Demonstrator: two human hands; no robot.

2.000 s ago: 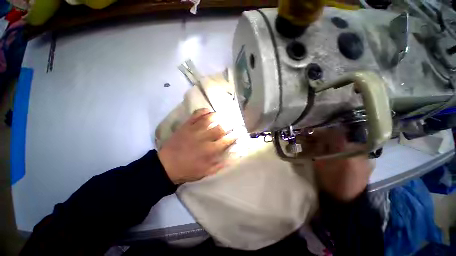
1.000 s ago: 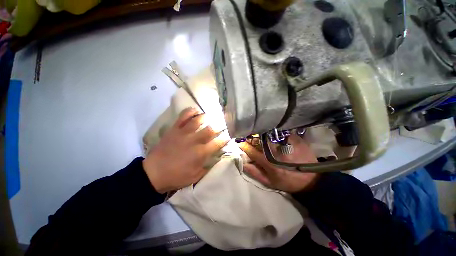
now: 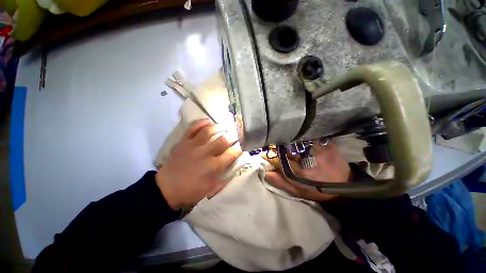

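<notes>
A beige garment (image 3: 261, 218) lies under the sewing machine head (image 3: 330, 58) and hangs over the table's front edge. A zipper (image 3: 184, 89) with two loose tails sticks out of it at the back left. My left hand (image 3: 197, 165) presses on the garment left of the needle area, fingers bent. My right hand (image 3: 314, 170) is at the garment right of the needle area, partly hidden behind the cream loop (image 3: 415, 138) and the machine head. Its fingertips meet the cloth near the presser foot. The needle point is hidden by the head and bright glare.
The white table (image 3: 101, 117) has blue tape (image 3: 18, 149) along its left side. A small dark bit (image 3: 163, 93) lies on it. A brown wooden edge (image 3: 122, 18) runs behind, with yellow-green items (image 3: 26, 21) at the back left. Blue cloth (image 3: 453, 213) hangs at the lower right.
My right hand has come from the right, where it was blurred, to the cloth by the needle area. The garment's front part is now bunched there. The view has moved closer to the machine head.
</notes>
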